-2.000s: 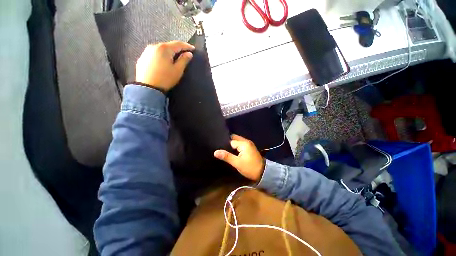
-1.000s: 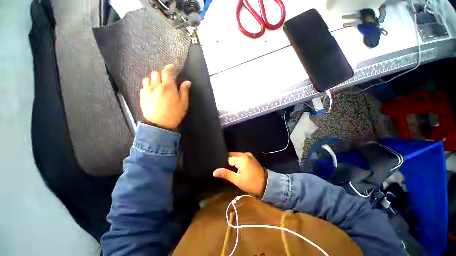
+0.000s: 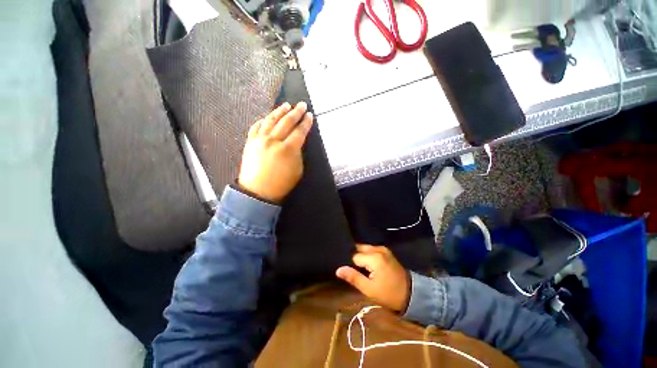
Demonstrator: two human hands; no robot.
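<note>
A grey ribbed garment panel lies on the machine table, its top right corner at the presser foot. A black strip of cloth runs from the foot down to the lap. My left hand lies flat, palm down, where the grey panel meets the black strip, fingers pointing up towards the foot. My right hand is lower, at the strip's right edge near the lap, with thumb and forefinger at the cloth edge. Whether they pinch it is hard to see. The needle is too small to make out.
Red-handled scissors, a black smartphone and keys lie on the white table. More grey and black cloth lies at left. A blue bin holding dark cloth and a red stool are at right.
My left hand first slid back down the cloth and flattened, then moved right onto the black strip. My right hand stayed by the strip's edge. The whole view shifted somewhat.
</note>
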